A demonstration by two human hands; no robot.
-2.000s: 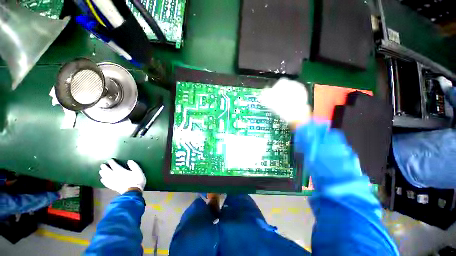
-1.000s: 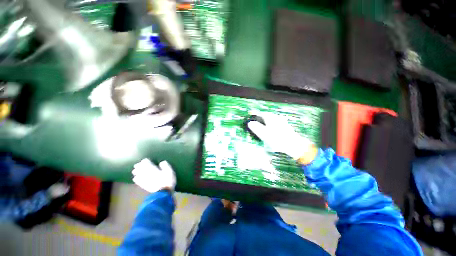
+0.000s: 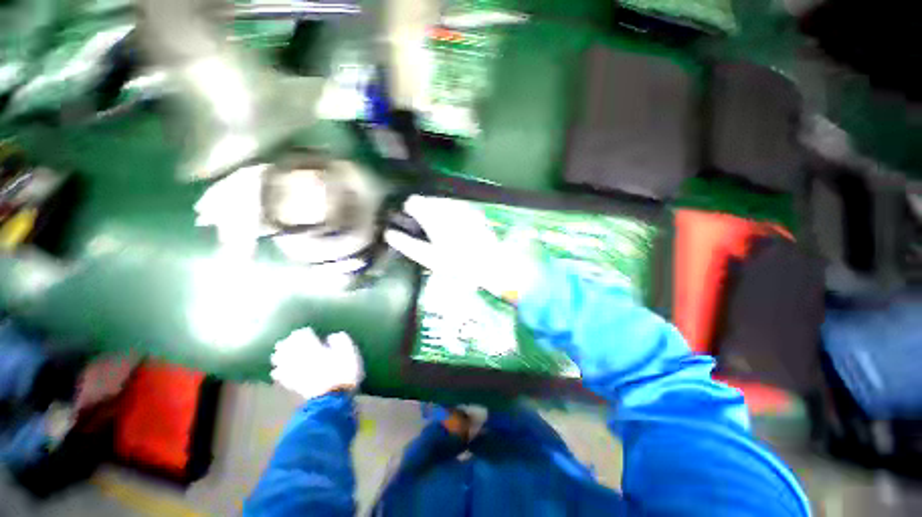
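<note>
The green circuit board (image 3: 596,237) lies solder side up in a black frame (image 3: 485,379) on the green bench. My right hand (image 3: 455,242), in a white glove, is over the board's upper left part, its fingers reaching the left edge. It is blurred, and a dark thing shows at its fingers; I cannot tell whether it is held. My left hand (image 3: 316,364), gloved in white, rests on the bench's front edge, left of the board, fingers apart and empty. The round metal pot (image 3: 349,242) with its mesh lid (image 3: 300,197) stands left of the board.
Black slabs (image 3: 629,121) lie behind the board. A red-orange mat (image 3: 698,257) under another black slab (image 3: 773,313) is at the right. A white cloth (image 3: 235,207) lies beside the pot. A translucent hood (image 3: 227,121) hangs at the upper left. A red-lined tote (image 3: 157,416) is at the lower left.
My right hand has moved left across the board, from its upper right to its left edge. The view has shifted, so the bench things sit further right. My left hand stays at the bench edge.
</note>
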